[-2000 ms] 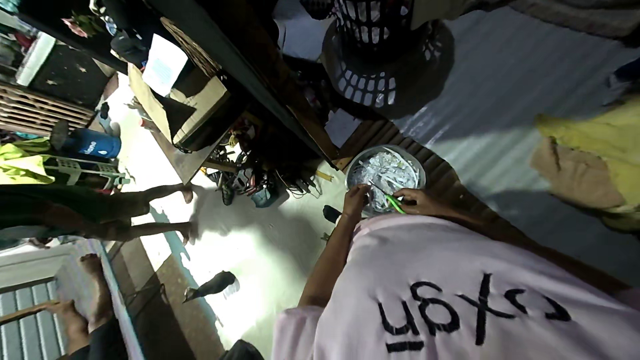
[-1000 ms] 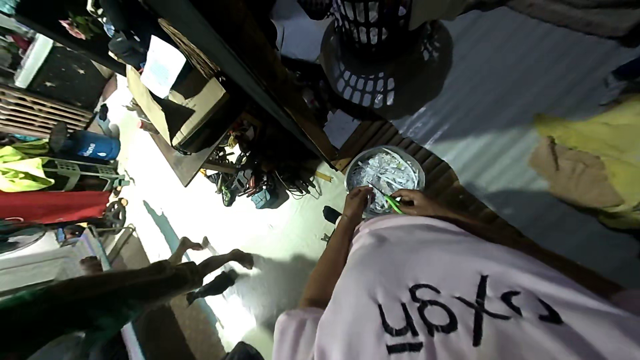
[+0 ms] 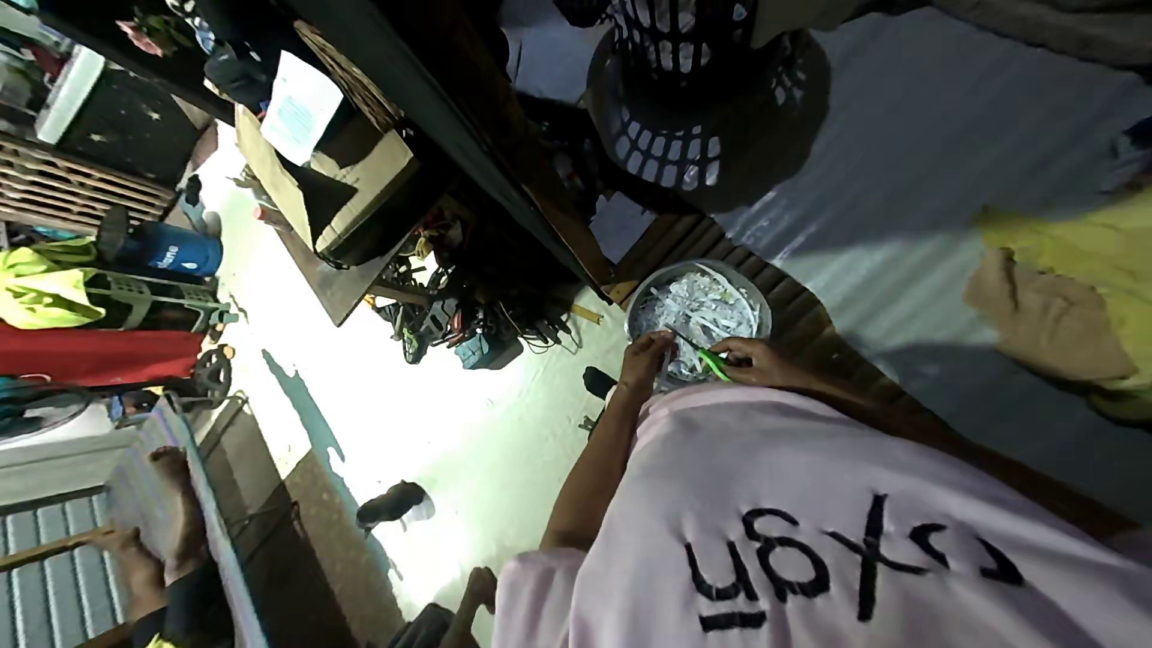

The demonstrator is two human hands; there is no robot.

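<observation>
My left hand (image 3: 646, 354) is at the near left rim of a round clear container (image 3: 761, 310) of cut white paper pieces (image 3: 697, 301). Its fingers are closed on a small piece of paper, whose shape is hard to make out. Green-handled scissors (image 3: 713, 362) are in my right hand (image 3: 751, 360), above the container's near side. Their dark blades point toward my left fingertips. The container sits on a slatted surface, in front of the pink shirt.
A plastic basket (image 3: 684, 40) stands beyond the container. Yellow and brown cloths (image 3: 1048, 315) lie at right. On the left are a cardboard box (image 3: 369, 193), tangled cables and tools (image 3: 441, 315), a slipper (image 3: 393, 506) on the floor and another person's bare feet (image 3: 171, 513).
The person who was walking on the left floor has moved toward the lower edge and is mostly out of view. My hands stay at the container, with the scissors still in the right one.
</observation>
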